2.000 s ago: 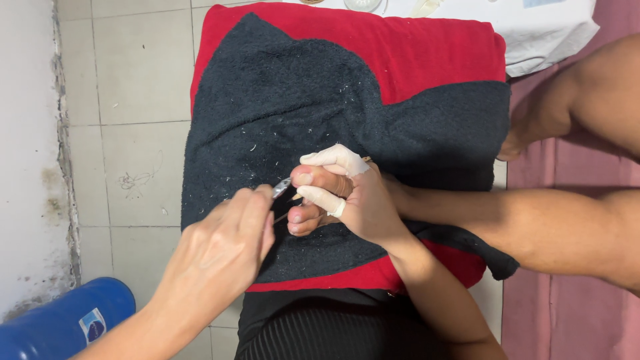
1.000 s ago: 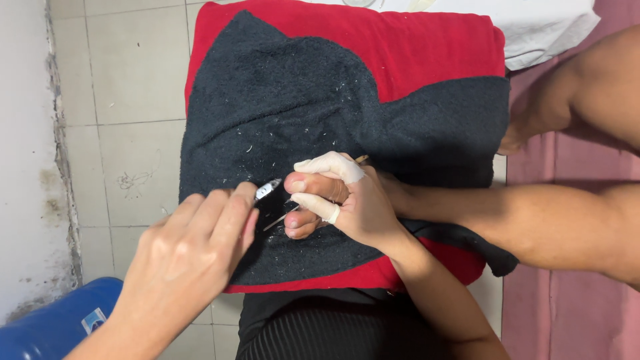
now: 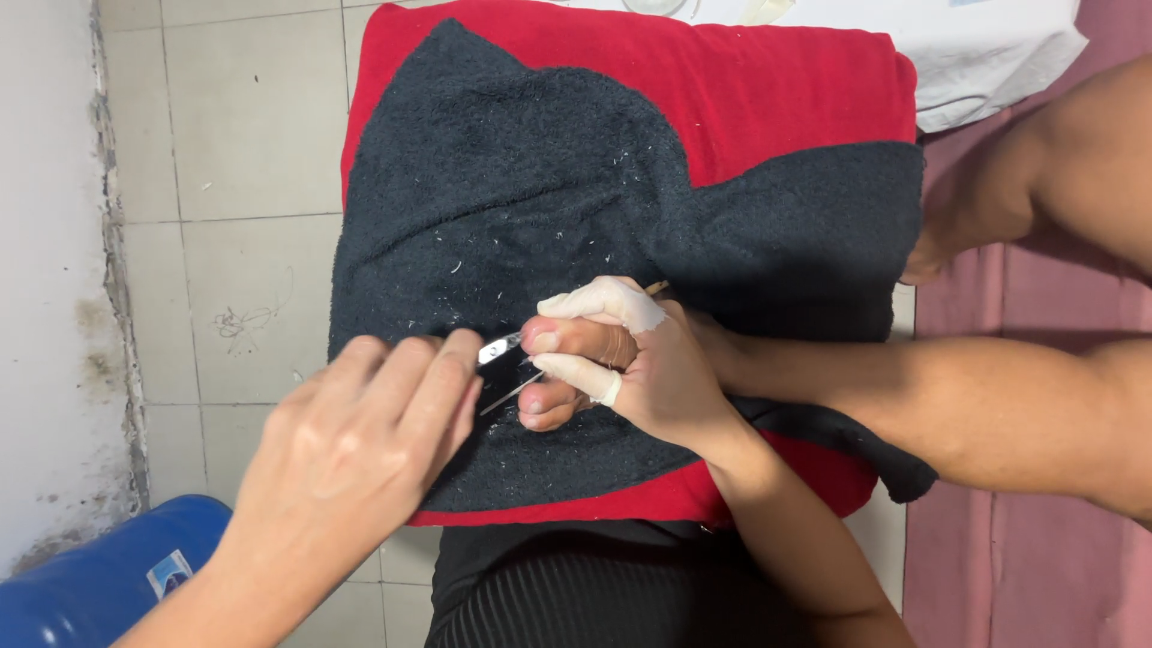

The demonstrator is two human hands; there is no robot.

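My left hand [image 3: 360,423] is closed around metal nippers [image 3: 498,349], whose tip is at the end of another person's big toe [image 3: 562,339]. My right hand [image 3: 661,378], with pale covers on its thumb and a finger, grips that toe from both sides. Beneath the toe, a thin metal tool [image 3: 511,393] points out to the lower left; its handle is hidden. A smaller toe [image 3: 549,402] shows below my right thumb. The foot rests over a black towel [image 3: 504,207] scattered with small pale shavings. My left hand hides the nippers' handles.
The towel lies on a red-covered cushion or support [image 3: 765,90]. A white cloth [image 3: 972,54] is behind it. The person's other leg [image 3: 1080,153] is at the upper right, over a pink surface [image 3: 1035,558]. A blue container [image 3: 99,567] stands on the tiled floor at lower left.
One second ago the nippers were slightly away from the toe; now their tip is at it. My right hand keeps its hold on the toe.
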